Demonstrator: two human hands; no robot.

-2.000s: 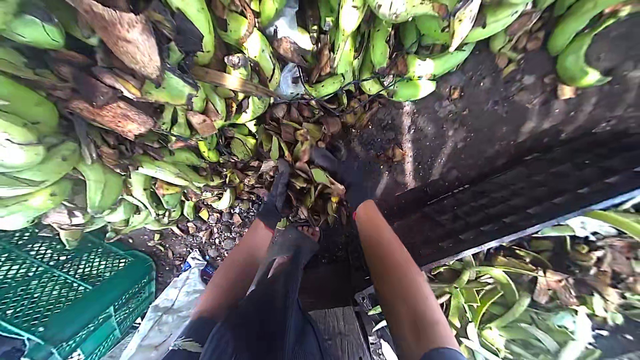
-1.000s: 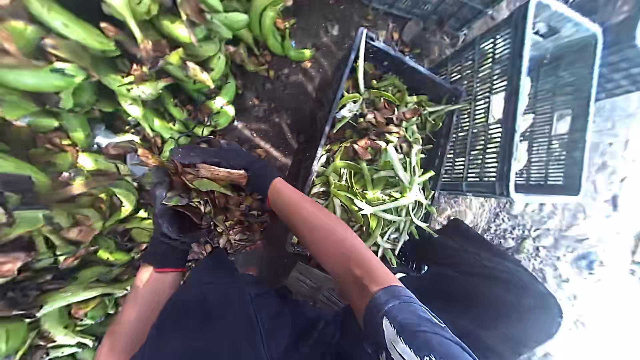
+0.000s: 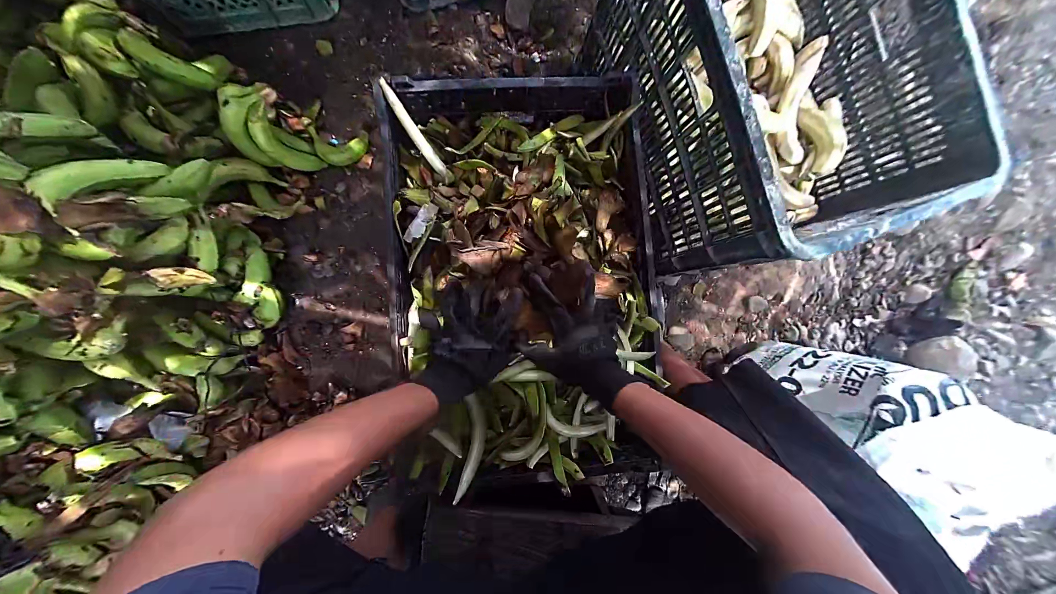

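Both my hands wear black gloves and rest side by side on plant scraps in a black plastic crate (image 3: 511,82). My left hand (image 3: 474,334) has its fingers spread over dry brown husks (image 3: 499,256). My right hand (image 3: 577,334) lies just right of it, fingers also apart and pointing away from me, partly dark against brown scraps. Neither hand is closed around anything that shows. Green and brown plantain peels (image 3: 544,140) fill the crate's far part, and pale curved peel strips (image 3: 569,425) lie nearer me, below my wrists.
Green plantains (image 3: 107,177) are heaped on the left, with dry leaf scraps (image 3: 285,371) beside them. At the upper right a tall slatted crate (image 3: 709,157) holds peeled plantains (image 3: 792,99). A printed white sack (image 3: 866,396) lies at right on stony ground. Another green crate (image 3: 247,12) is at the top.
The view has swung right. A second ago my hands held a clump of dry scraps beside the green plantains; now they are over the peel crate, fingers apart.
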